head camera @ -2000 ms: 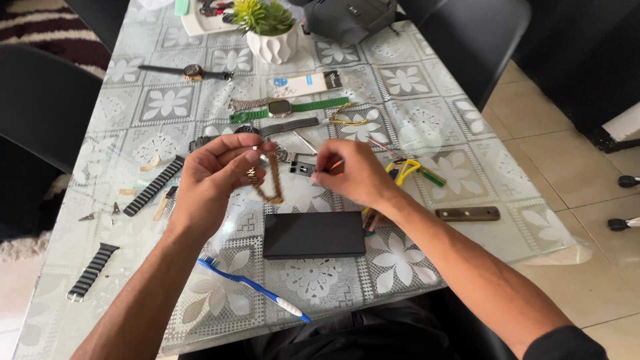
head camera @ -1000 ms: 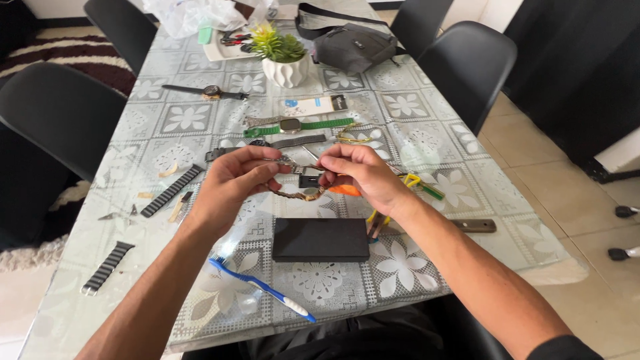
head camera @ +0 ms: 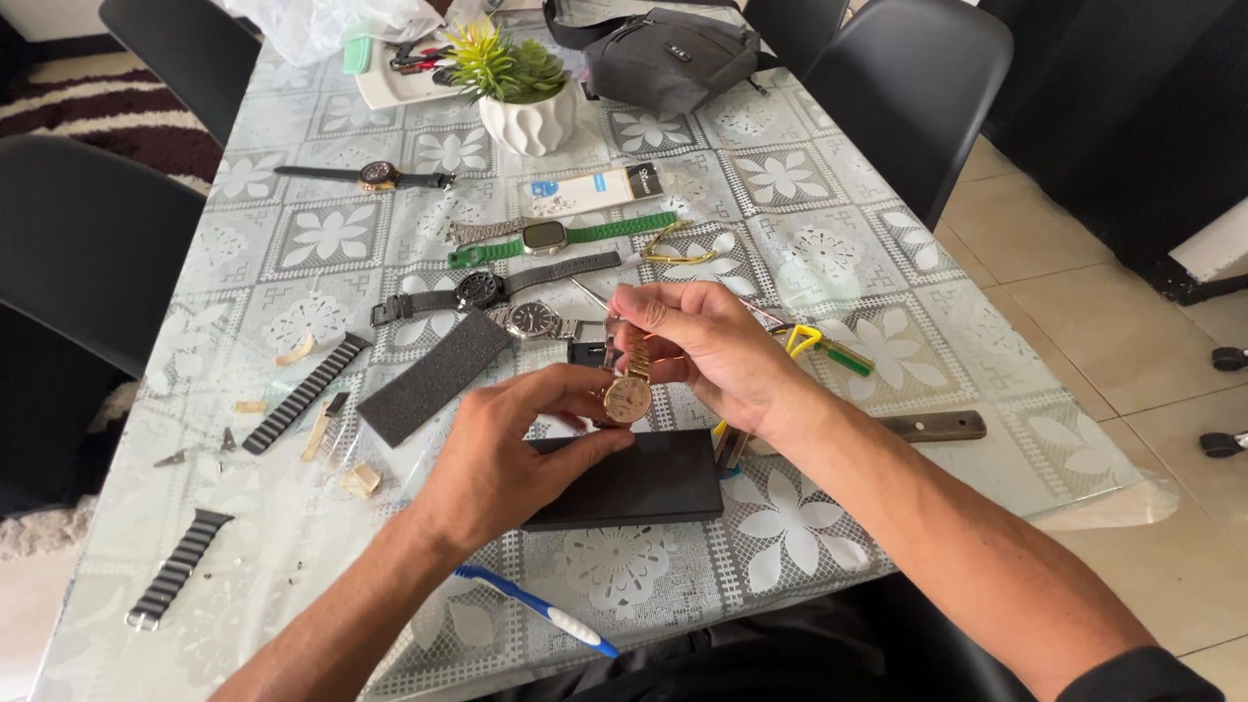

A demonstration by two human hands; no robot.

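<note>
A gold-toned wristwatch (head camera: 628, 400) is held over a black box (head camera: 634, 480), its round dial facing up. My left hand (head camera: 507, 439) pinches the watch near its case with thumb and fingers. The upper part of the metal bracelet is in the fingers of my right hand (head camera: 707, 351). Just beyond the hands lie a silver-toned wristwatch (head camera: 534, 319), a dark watch with a black strap (head camera: 480, 289) and a small black tool (head camera: 587, 353), partly hidden. A dark grey foam pad (head camera: 434, 378) rests left of them.
A smartwatch with a green band (head camera: 544, 236), another black-strap watch (head camera: 378, 175) and a potted plant (head camera: 526, 122) stand or lie farther back. Black ribbed watch bands (head camera: 305, 393) are at left. A blue and white toothbrush (head camera: 536, 606) lies near the front edge, a knife handle (head camera: 931, 426) at right.
The watch's dial now faces up in my hands; earlier mostly its bracelet showed. My left hand has come lower, over the box. The view has shifted somewhat.
</note>
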